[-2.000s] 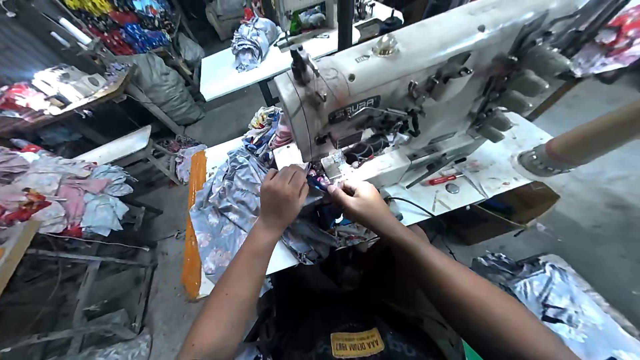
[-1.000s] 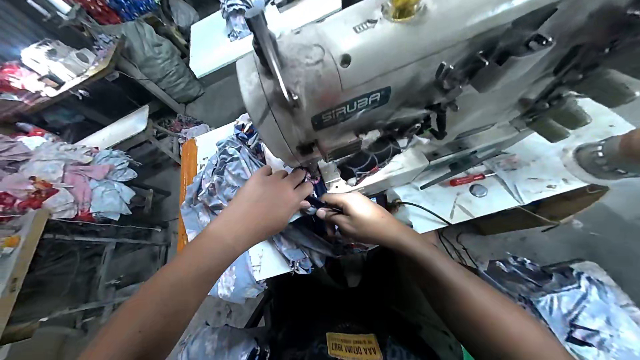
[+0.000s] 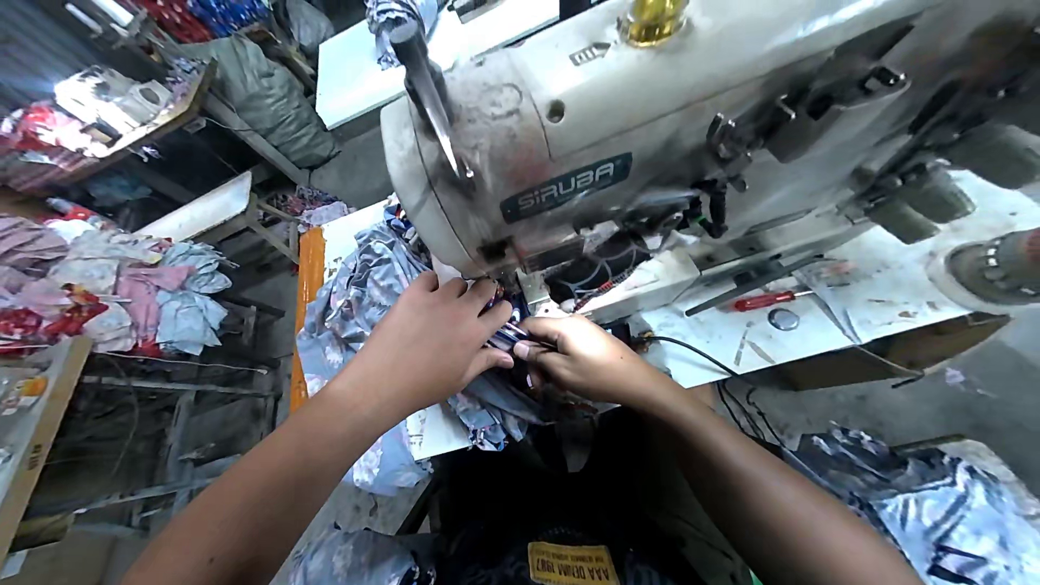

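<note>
A white Siruba industrial sewing machine [image 3: 520,130] stands before me, its needle area hidden partly behind my fingers. Grey-blue printed fabric [image 3: 361,280] lies bunched at the left of the machine and hangs over the table's near edge. My left hand [image 3: 439,333] presses and grips the fabric just below the machine head. Close beside it, my right hand [image 3: 573,353] pinches a dark, striped-looking edge of the fabric between thumb and fingers. The two hands almost meet. Exactly where the cloth lies under the presser foot cannot be seen.
A red-handled screwdriver [image 3: 764,301] and a round metal disc [image 3: 784,319] lie on the white table [image 3: 691,357] at right. A black cable runs off its edge. Fabric heaps [image 3: 122,284] stand at left, with more cloth [image 3: 942,496] at lower right.
The view has moved nearer to the machine since the oldest frame. Both hands stay at the fabric by the machine head; the left hand's fingers are more spread than two seconds ago.
</note>
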